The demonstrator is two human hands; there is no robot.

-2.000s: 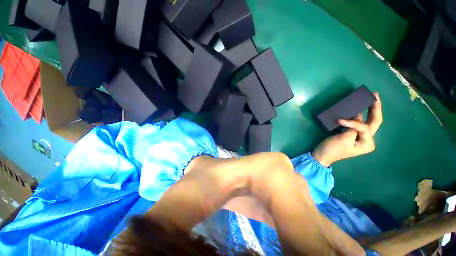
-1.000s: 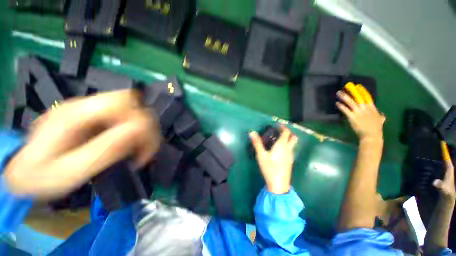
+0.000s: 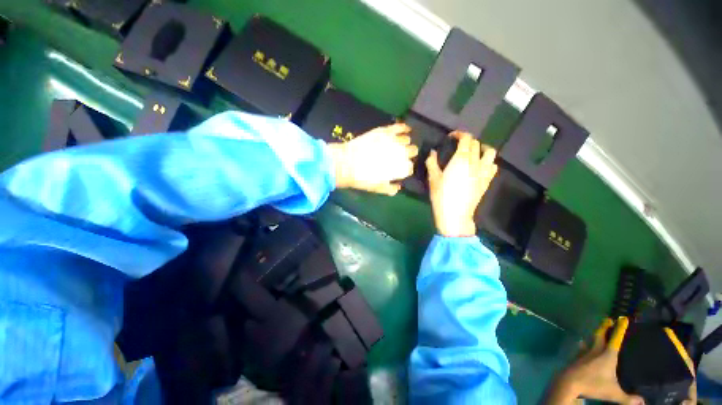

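An open black gift box (image 3: 423, 130) stands on the raised green strip, with a slotted insert panel (image 3: 455, 71) upright behind it. My right hand (image 3: 461, 183) has its fingers bent around a small dark inner box (image 3: 445, 149) at the open box. How deep it sits in the box cannot be told. My left hand (image 3: 376, 160) is at the left side of the open box, fingers curled near its rim; its grip is unclear. Loose small black boxes (image 3: 293, 261) are heaped on the lower green surface below my left sleeve.
Closed gift box lids with gold characters (image 3: 269, 67) stand to the left; another (image 3: 556, 240) is at the right. A second open box (image 3: 509, 207) has a slotted panel (image 3: 546, 138) behind it. A neighbour's hands with yellow finger covers (image 3: 606, 368) hold a black piece at lower right.
The view has turned. My right hand has moved from the lower bench to the open gift box with the small box. My left hand has come across beside it. The neighbour's hand has left the box row.
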